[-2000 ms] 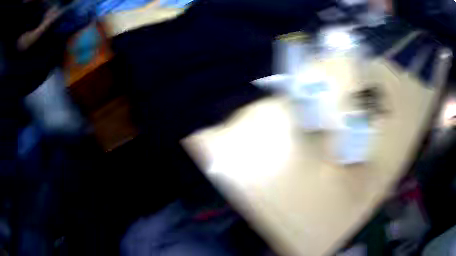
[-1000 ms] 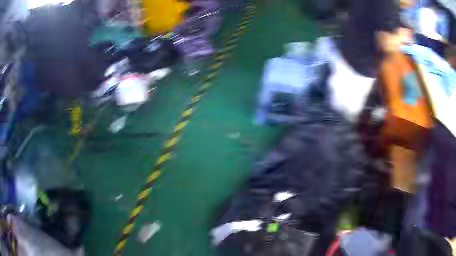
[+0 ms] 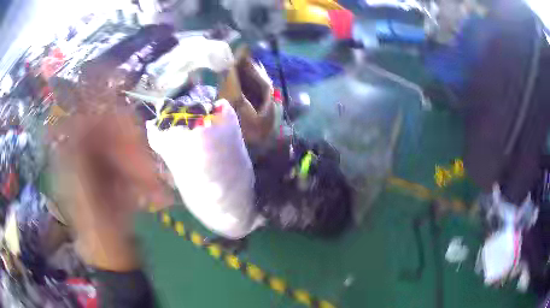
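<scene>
My left hand (image 3: 111, 156) is bare and strongly blurred at the left, with a dark sleeve below it. Its fingers are too smeared to show if they hold anything. A full white sack (image 3: 208, 168) stands just right of it on the green floor, open at the top with yellow and dark material showing. A black bag (image 3: 310, 198) with a bright green strip touches the sack's right side. My right hand is not in view.
A greyish translucent bag (image 3: 356, 126) and an open brown carton (image 3: 256, 96) stand behind. Striped tape (image 3: 232, 261) crosses the floor. White scraps (image 3: 500, 255) lie at right, below a blurred dark maroon shape (image 3: 506, 102). Mixed cloth is heaped far left.
The view has swung towards the left side of the aisle. The white sack and my left hand have come into view; the orange stool and large dark pile have left it.
</scene>
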